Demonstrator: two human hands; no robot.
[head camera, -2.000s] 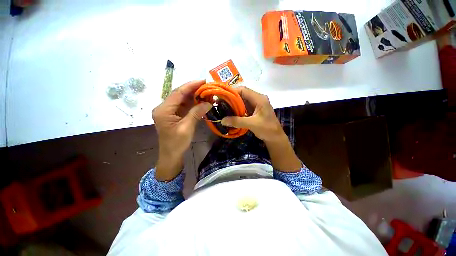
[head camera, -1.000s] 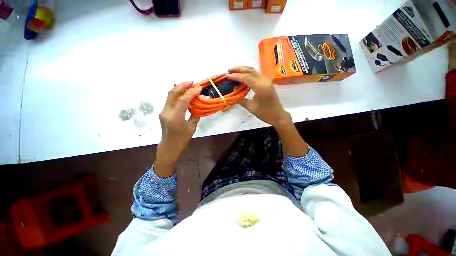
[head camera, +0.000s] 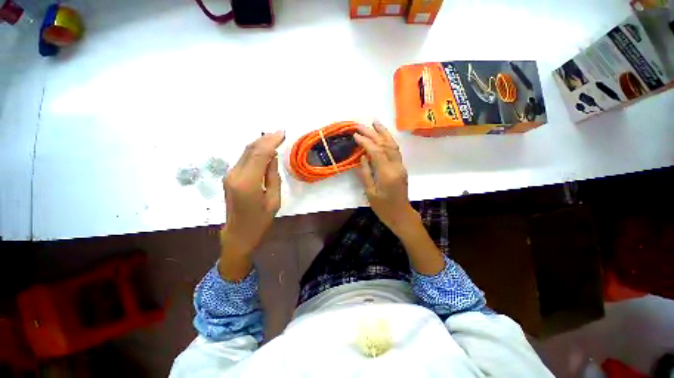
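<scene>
An orange coil (head camera: 304, 166) with black fittings (head camera: 332, 151) in its middle lies on the white table near the front edge. A thin pale band (head camera: 329, 150) crosses it. My left hand (head camera: 253, 188) is left of the coil, apart from it, fingers spread and empty. My right hand (head camera: 383, 173) is at the coil's right side, fingers apart, its fingertips over or touching the coil's right end; contact is hard to tell.
An orange and dark grey carton (head camera: 469, 98) lies behind right. A larger white carton (head camera: 613, 70) stands at far right. Several translucent lumps (head camera: 188, 176) lie left of my left hand. Orange boxes (head camera: 392, 9), a dark phone-like slab (head camera: 253, 12) and a tape roll (head camera: 62, 26) are at the back.
The coil was held in both hands and now lies on the table. My left hand has let go and moved left. My right hand has loosened and opened.
</scene>
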